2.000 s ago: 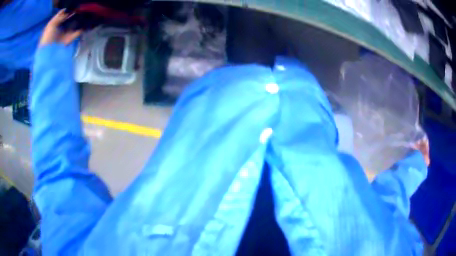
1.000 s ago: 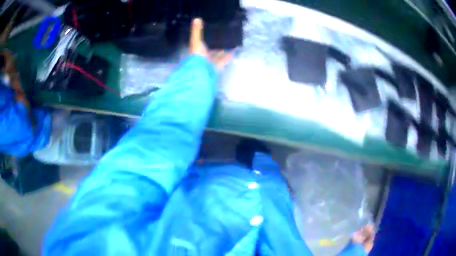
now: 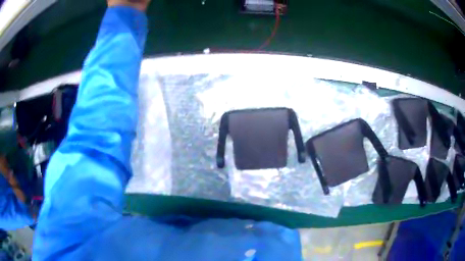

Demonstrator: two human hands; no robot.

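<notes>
My left hand (image 3: 128, 3) is at the top edge, over the green belt, mostly cut off by the picture's rim. What it holds, if anything, does not show. My right hand is not in view. A black bracket (image 3: 259, 138) with two narrow arms lies flat on whitish bubble wrap (image 3: 196, 168) in front of me. A second black bracket (image 3: 338, 153) lies tilted to its right. Several more lie towards the right end, some overlapping.
The green belt (image 3: 178, 30) runs behind a white rail (image 3: 229, 60). A dark part with a red wire (image 3: 265, 6) is on it. Dark housings (image 3: 38, 120) and another person's arm (image 3: 13, 196) are at left. Blue panels (image 3: 423, 237) stand below right.
My left arm has moved from the dark housings out over the belt. My view has shifted up and right across the bench. My right hand and the clear bag have left the picture.
</notes>
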